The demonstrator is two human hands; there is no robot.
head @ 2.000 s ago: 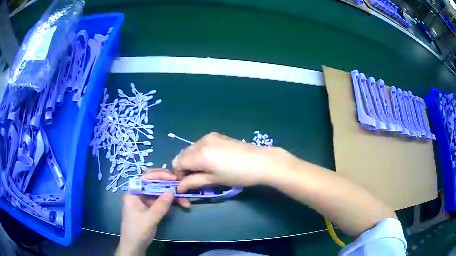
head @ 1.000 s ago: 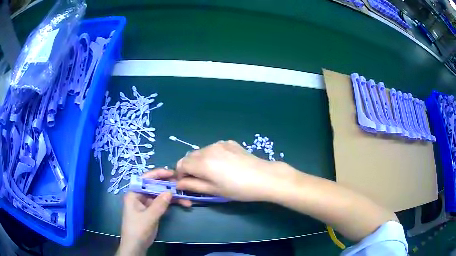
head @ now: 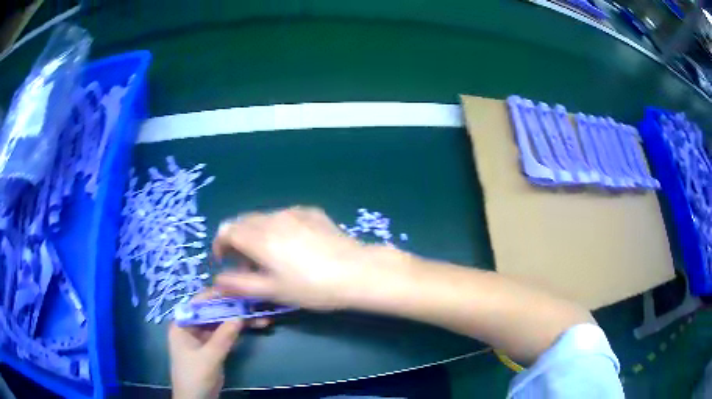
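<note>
A lavender handle housing (head: 211,310) lies crosswise near the bench's front edge, its slotted side up. My left hand (head: 204,343) grips its left end between thumb and fingers. My right hand (head: 285,253) is over the housing, blurred, with fingers bent toward its left part; the hand covers the housing's right part, and whether it holds a small part cannot be seen. Link rods (head: 165,238) lie in a loose heap left of the hands. Small buttons (head: 373,226) lie in a scattered pile just beyond my right wrist.
A blue bin (head: 117,195) of housings stands at left, with a clear plastic bag (head: 35,117) on it. At right, a cardboard sheet (head: 578,241) bears a row of housings (head: 582,148). Beyond is another blue bin (head: 663,167). A yellow handle (head: 509,361) shows below my right forearm.
The view has shifted and turned slightly. My right hand has moved left along the housing, toward my left hand. The single rod beyond the hands no longer shows. My left hand keeps its grip.
</note>
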